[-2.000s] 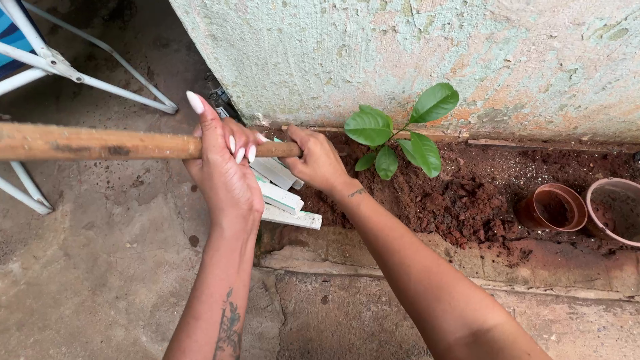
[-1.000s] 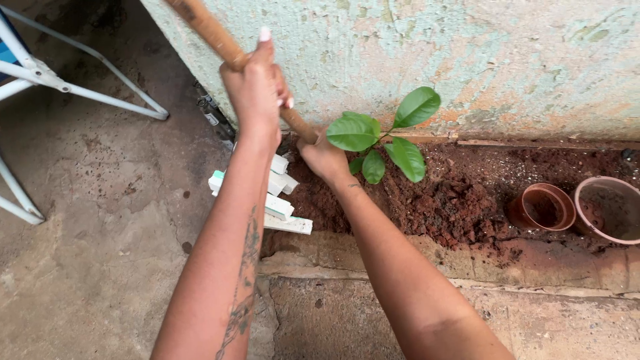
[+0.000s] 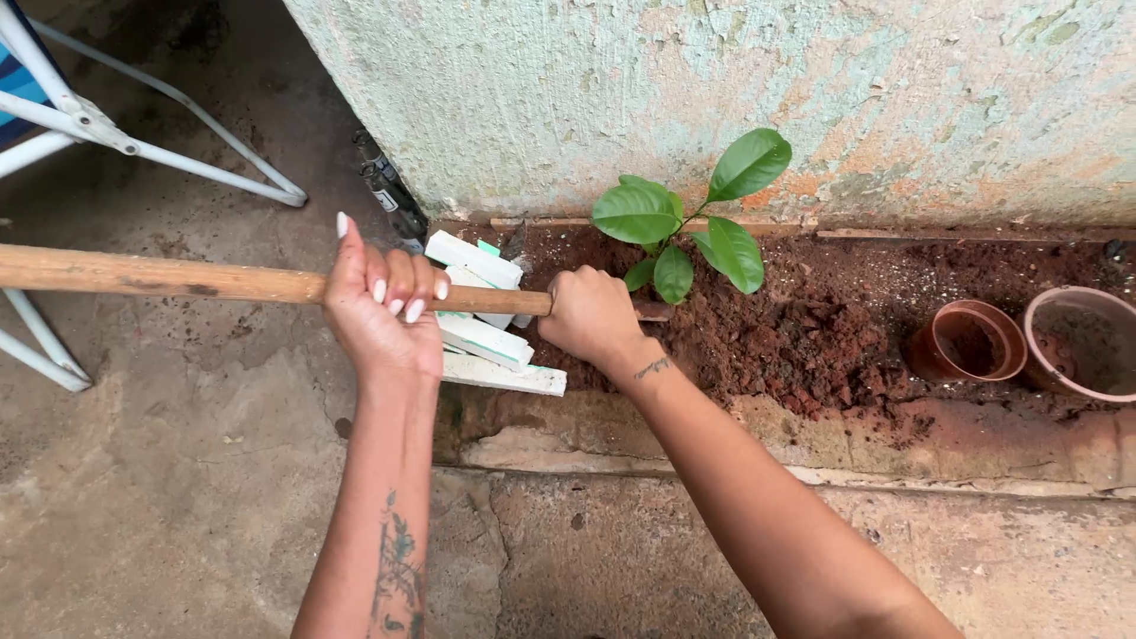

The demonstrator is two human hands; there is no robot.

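Observation:
My left hand (image 3: 386, 306) grips a long wooden handle (image 3: 177, 275) that runs in from the left edge, nearly level. Farther along it, my right hand (image 3: 590, 315) is closed around the same handle near its lower end. A short brownish end of the tool shows just past my right hand, low over the reddish-brown soil (image 3: 781, 346); the type of tool cannot be told. Right behind that end stands a young plant (image 3: 688, 217) with broad green leaves, against the wall. White strips (image 3: 501, 373) with green edges lie in a pile under the handle, between my hands.
A flaking pale green wall (image 3: 621, 98) backs the soil bed. Two plastic pots, a brown one (image 3: 967, 342) and a wider one (image 3: 1083, 342), sit at right. A raised ledge (image 3: 710, 444) edges the bed. Dark bottles (image 3: 390, 191) stand by the wall corner; a white-framed chair (image 3: 98, 129) is at upper left.
One second ago the handle sloped steeply to the upper left with my left hand high on it; now it lies nearly level and my left hand is lower. Both hands have kept hold of it.

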